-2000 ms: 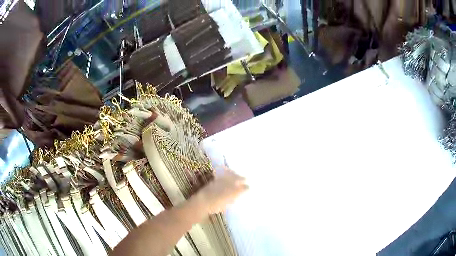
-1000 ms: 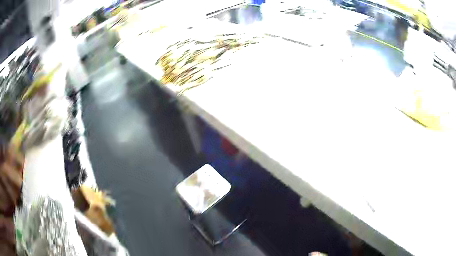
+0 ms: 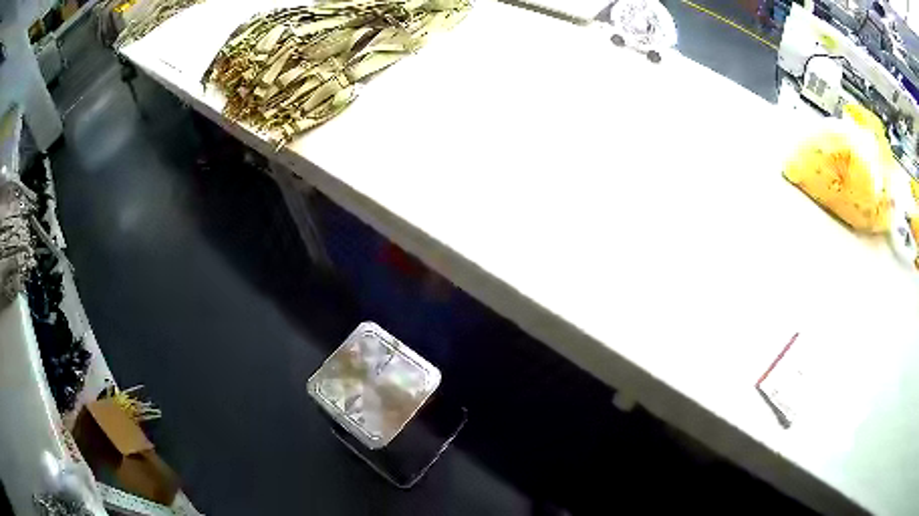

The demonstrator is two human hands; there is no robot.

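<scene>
Neither of my hands is in view. A tangled heap of khaki-tan bag straps (image 3: 312,60) lies on the far left part of the long white worktable (image 3: 564,191). Its near end hangs close to the table's front edge, where small gold-brown hardware shows. A small white card with a red edge (image 3: 784,381) lies on the table at the right, near the front edge. An orange-yellow soft heap (image 3: 844,176) lies at the table's right far side.
A square-topped stool (image 3: 375,385) stands on the dark aisle floor (image 3: 202,333) beside the table. A small white fan (image 3: 643,27) is at the far table edge. An open brown box (image 3: 119,433) is at the lower left. White machines (image 3: 821,81) stand at the upper right.
The view has swung from the strap rows, where one hand showed two seconds ago, to the aisle and long table. Since one second ago, the stool and strap heap appear further left.
</scene>
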